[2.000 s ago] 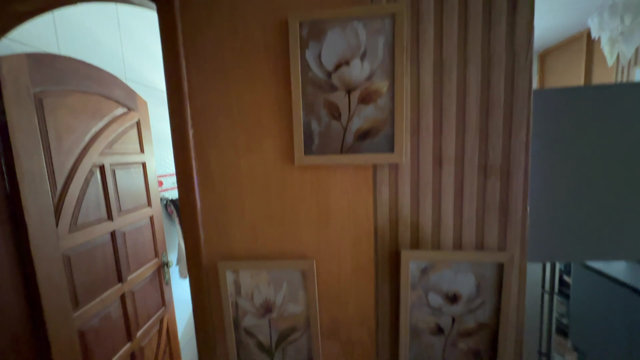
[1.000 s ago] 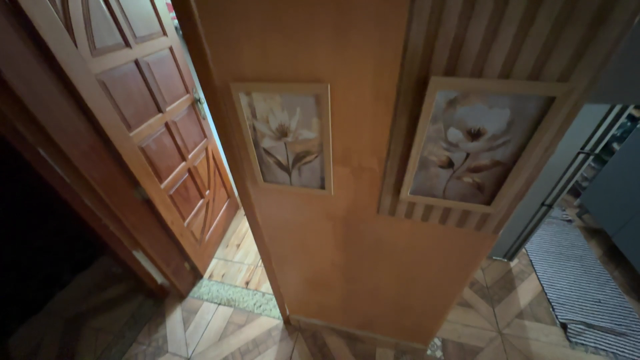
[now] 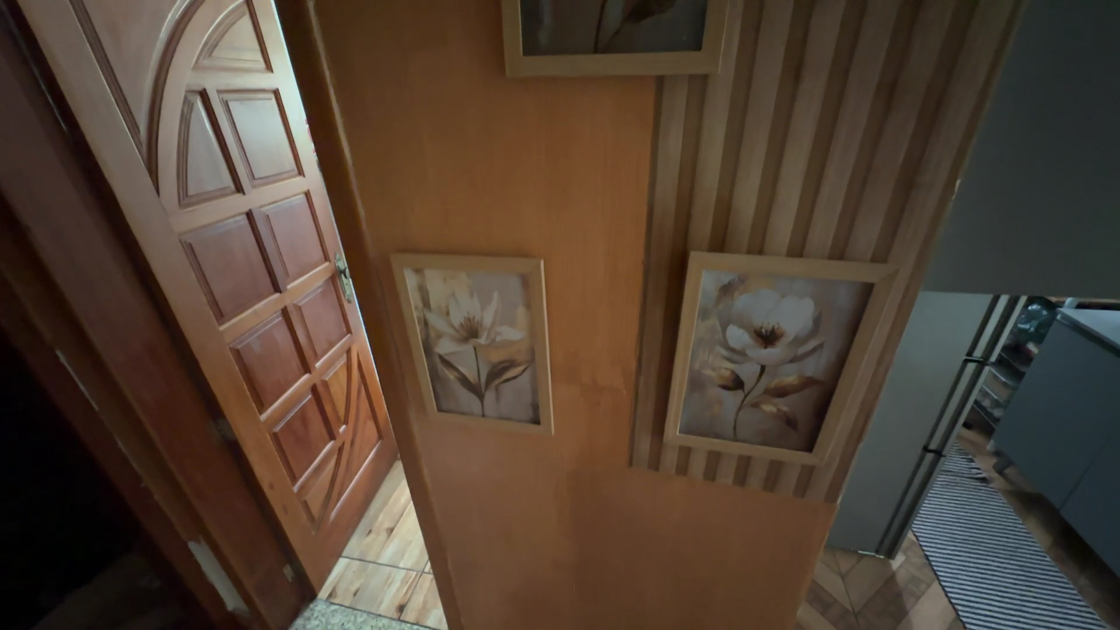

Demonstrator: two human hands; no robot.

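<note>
Neither my left hand nor my right hand shows in the head view. Before me stands an orange-brown wall panel [image 3: 560, 525] with a strip of vertical slats [image 3: 787, 157] on its right part. A framed picture of a pale lily-like flower [image 3: 477, 346] hangs at the lower left of the panel. Over the slats, to its right, hangs a framed picture of a white flower [image 3: 774, 359]. The lower part of a third framed picture [image 3: 612, 31] shows at the top edge, cut off by the view.
On the left a carved wooden door [image 3: 262, 254] with a metal handle [image 3: 344, 278] stands ajar beside its frame [image 3: 131, 350]. A stone threshold [image 3: 350, 617] lies below it. At the right are a grey refrigerator-like cabinet [image 3: 910, 420], a striped rug [image 3: 997, 551] and a grey cabinet [image 3: 1063, 402].
The view has tilted down, then partly back up. No hand shows in any frame, and the door and pictures have not plainly moved.
</note>
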